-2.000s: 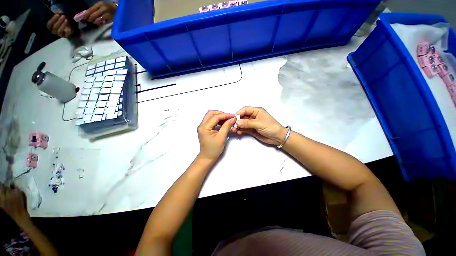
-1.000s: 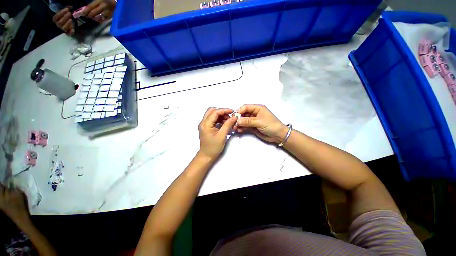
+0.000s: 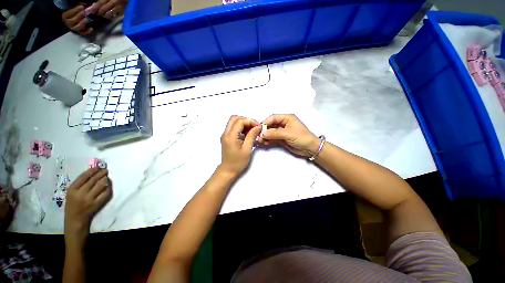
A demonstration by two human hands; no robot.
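Observation:
A tiny pale piece [image 3: 262, 130] is pinched between the fingertips of both hands, above the white marble-patterned table. It is mostly hidden by the fingers and too small to name for certain. My left hand [image 3: 238, 145] holds it from the left with thumb and forefinger. My right hand [image 3: 289, 134], with a bracelet at the wrist, holds it from the right. The fingertips of both hands nearly touch.
A clear box with rows of white squares [image 3: 112, 95] stands left, beside a grey-white bottle [image 3: 61, 88]. A large blue bin [image 3: 266, 41] is at the far side, another [image 3: 448, 110] at right. A neighbour's hand [image 3: 87, 193] holds a pink housing [image 3: 97, 163] at left.
The neighbour's hand at lower left has reached in over the table with a pink housing. My hands stay almost in place, with small finger shifts around the piece.

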